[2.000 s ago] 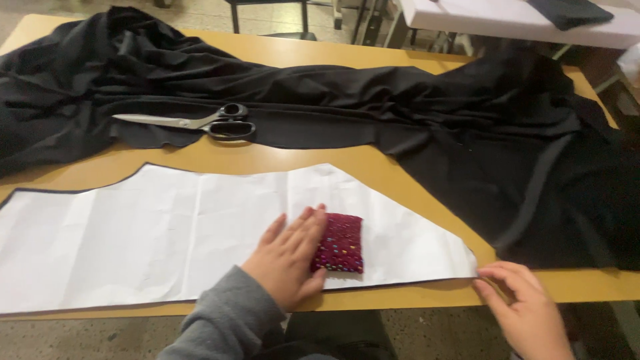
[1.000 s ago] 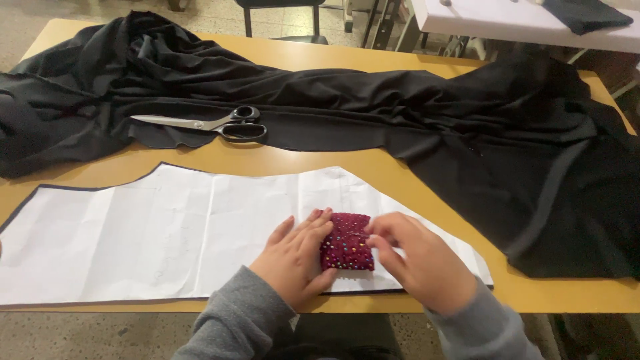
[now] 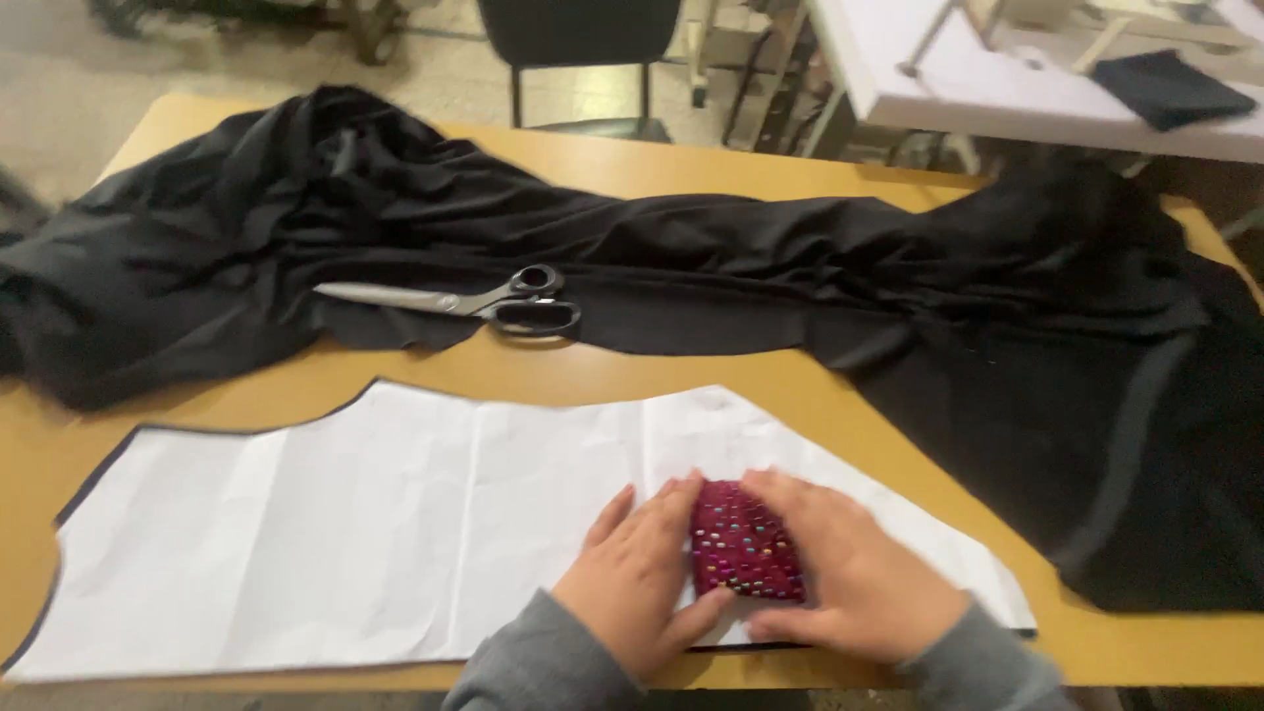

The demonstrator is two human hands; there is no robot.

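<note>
A dark red pincushion [image 3: 746,543], square and dotted with colourful pin heads, rests on a white paper pattern piece [image 3: 365,533]. My left hand [image 3: 647,573] grips its left edge, and my right hand [image 3: 849,563] curves round its right edge. Beneath the paper, a narrow rim of dark fabric [image 3: 94,479] shows along its outline. Fabric shears [image 3: 454,301] with black handles lie beyond the pattern, their blades over the edge of a long bunched black cloth [image 3: 691,242].
The yellow worktable [image 3: 513,373] carries all of this. A black chair [image 3: 583,35] stands behind it. At the upper right, a white table [image 3: 948,114] holds a folded dark cloth [image 3: 1170,89].
My right hand has moved left from the pattern's narrow right end to the pincushion's right side. My left hand has stayed at the pincushion.
</note>
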